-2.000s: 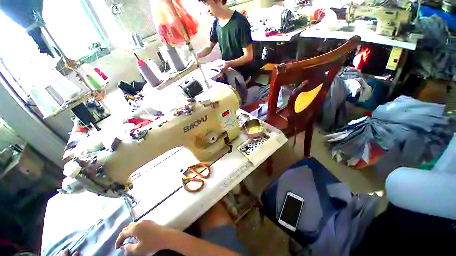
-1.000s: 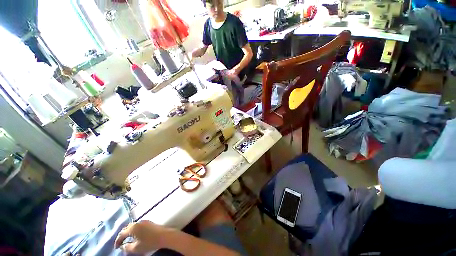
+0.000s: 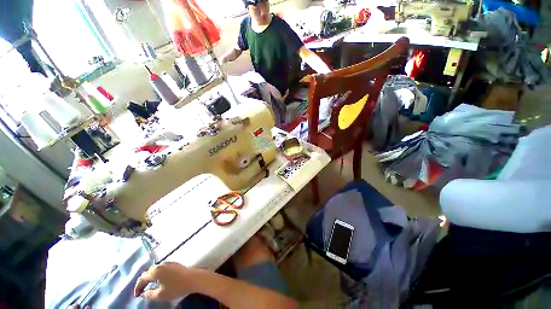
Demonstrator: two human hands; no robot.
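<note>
A light grey-blue garment panel (image 3: 99, 271) lies on the sewing table at the lower left, with its edge under the needle area (image 3: 148, 238) of the cream sewing machine (image 3: 181, 160). My right hand (image 3: 160, 281) rests on the panel's right part, just below the needle area, with fingers bent over the cloth. Whether it grips the cloth cannot be told. My left hand is not visible in the current frame. Orange-handled scissors (image 3: 227, 208) lie on the table right of the needle.
A box of small metal bits (image 3: 294, 170) sits at the table's right end. A wooden chair (image 3: 338, 114) stands beyond it. A smartphone (image 3: 341, 241) lies on cloth at the right. Thread cones (image 3: 162, 87) stand behind the machine. A person in a dark shirt (image 3: 269, 51) sits at the back.
The view has shifted slightly, so the scene sits further left. The tip of my left hand at the bottom edge has gone out of view. The person behind has reached an arm towards the chair.
</note>
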